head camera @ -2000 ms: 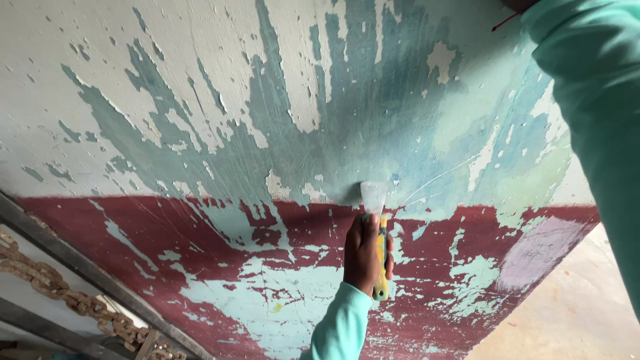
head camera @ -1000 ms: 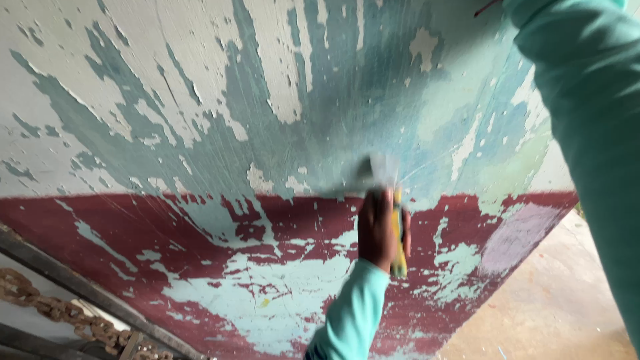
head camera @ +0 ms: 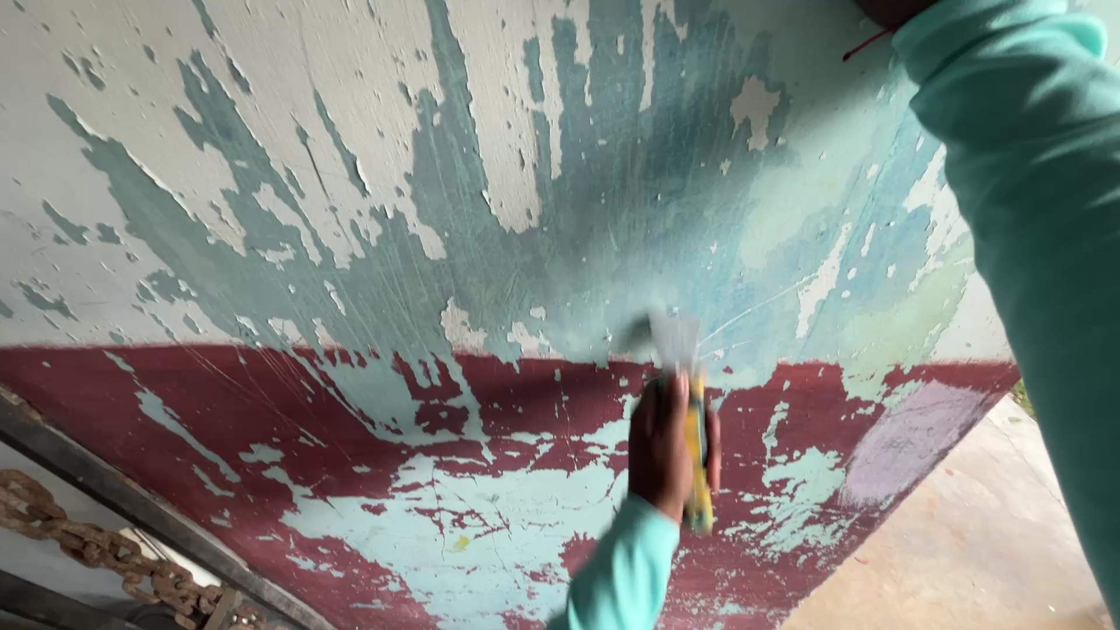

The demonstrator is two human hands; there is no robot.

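My left hand (head camera: 665, 446), in a turquoise sleeve, grips the yellow and dark handle of a paint scraper (head camera: 697, 455). The scraper's metal blade (head camera: 677, 339) is blurred and lies against the painted wall (head camera: 560, 289), near the line where pale paint meets maroon. Flaked white paint and exposed blue-green patches cover the upper wall; light turquoise shows through the maroon below. My right arm reaches up along the right side. Only a dark part of my right hand (head camera: 888, 10) shows at the top edge, beside a red string; its fingers are hidden.
A rusty chain (head camera: 105, 551) hangs at the lower left beside a dark metal frame bar (head camera: 157, 507). Beyond the wall's slanting edge, a pale floor (head camera: 954, 525) spreads at the lower right.
The left hand keeps its grip on the scraper, close to the same paint border. The right arm remains raised. The view has shifted slightly.
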